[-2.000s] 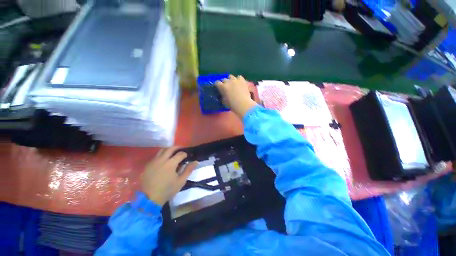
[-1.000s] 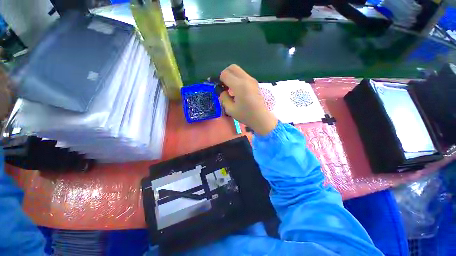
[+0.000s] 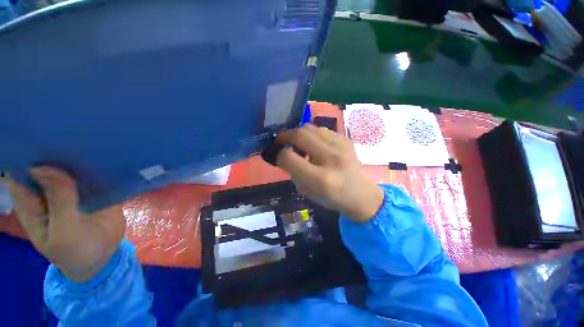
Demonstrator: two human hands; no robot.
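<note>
A large blue-grey back cover (image 3: 154, 89) is raised close to the camera at the upper left, tilted, with small pale label patches. My left hand (image 3: 67, 220) holds its lower left edge. My right hand (image 3: 330, 169), with a black finger cot, is at its lower right corner; whether it grips the cover or a small part there cannot be told. The open tablet screen assembly (image 3: 250, 239), with silvery-white battery, black ribbons and a yellow spot, lies in the black foam tray (image 3: 326, 268) below the hands.
Two dot sheets, red (image 3: 366, 126) and dark (image 3: 421, 131), lie on the red-orange matting. A black tray stack (image 3: 512, 191) with a pale top stands at right. The green conveyor (image 3: 461, 76) runs behind. The cover hides most of the blue parts bin (image 3: 307, 115).
The back cover has been lifted off the white stack at left and brought in front of me. My left hand has come into view holding it. My right hand has moved from the bin to its corner.
</note>
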